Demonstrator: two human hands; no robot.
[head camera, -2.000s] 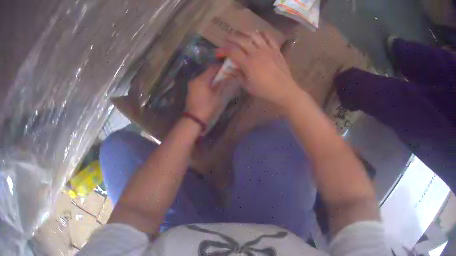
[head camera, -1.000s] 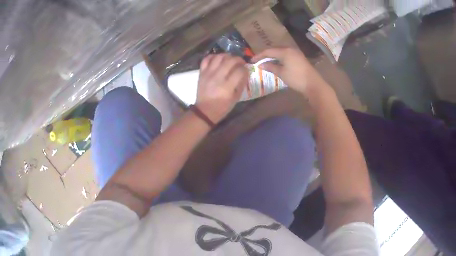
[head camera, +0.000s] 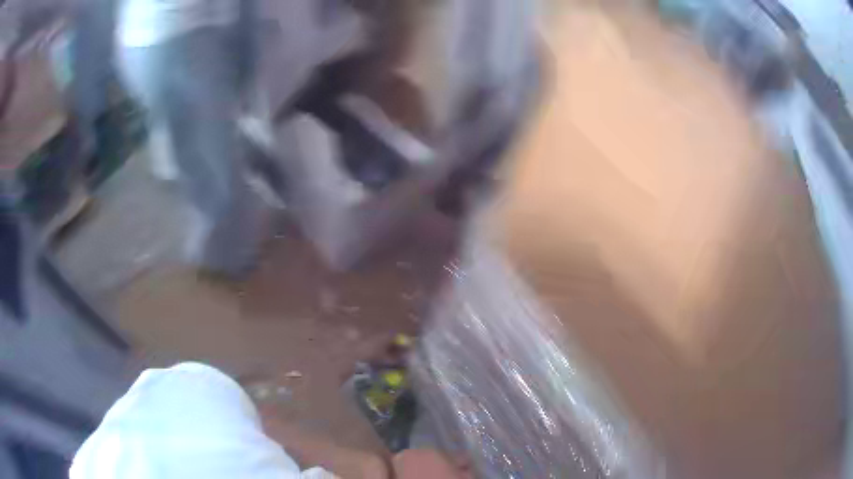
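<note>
The picture is strongly blurred. Part of my left hand shows at the bottom edge, with a dark band at the wrist; its fingers are cut off or hidden, so I cannot tell what it holds. My right hand is out of view. Shiny clear stretch wrap covers the side of a large brown carton just right of my left hand. The labels are not in view.
A yellow item, likely the bottle, lies beyond my left hand on the brown floor. A standing person's legs show at upper left. Blurred white and dark boxes are at upper middle.
The view has swung left, away from the open carton and labels. My right hand has left the picture and my left is now mostly cut off. The large wrapped carton now fills the right side.
</note>
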